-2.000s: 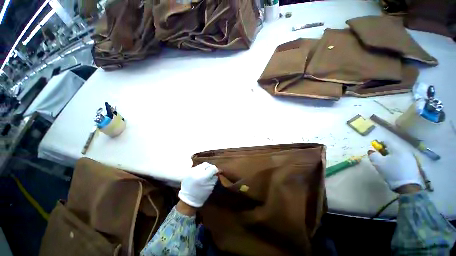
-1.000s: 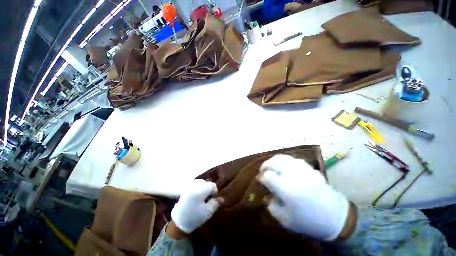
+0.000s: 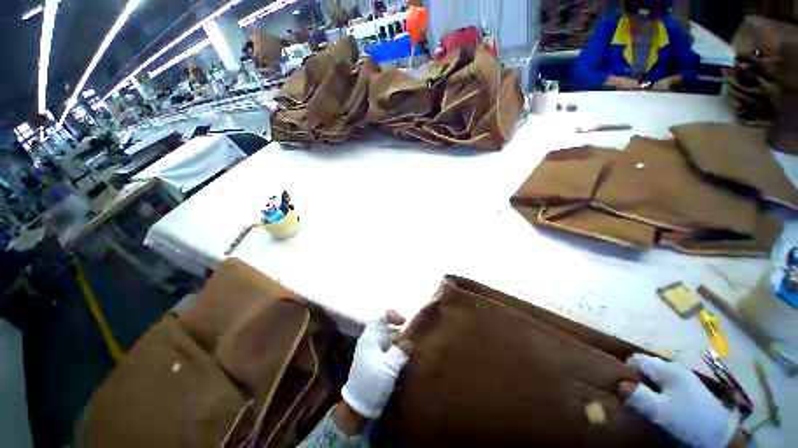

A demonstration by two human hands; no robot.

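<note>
A brown bag body (image 3: 516, 367) stands in front of me against the table's near edge, its mouth folded nearly flat along the top. A pale tan square patch (image 3: 596, 412) shows low on its right side. My left hand (image 3: 374, 367), in a white glove with bare fingertips, grips the bag's left edge. My right hand (image 3: 678, 401), gloved the same way, holds the bag's upper right part, fingertips on the outer panel. Snips (image 3: 731, 381) lie beside my right hand, partly hidden.
Brown bags lie flat at right (image 3: 691, 188), crumpled at the back (image 3: 437, 96) and stacked at left (image 3: 192, 376). Tool cups stand left (image 3: 282, 225) and right (image 3: 787, 278). A yellow knife (image 3: 713, 332) lies by a tan block (image 3: 679, 298). A person in blue (image 3: 637, 52) sits beyond the table.
My view has swung left. My right hand first put down the yellow knife, then moved from the bag's middle to its right side. The bag has turned and its mouth lies flatter.
</note>
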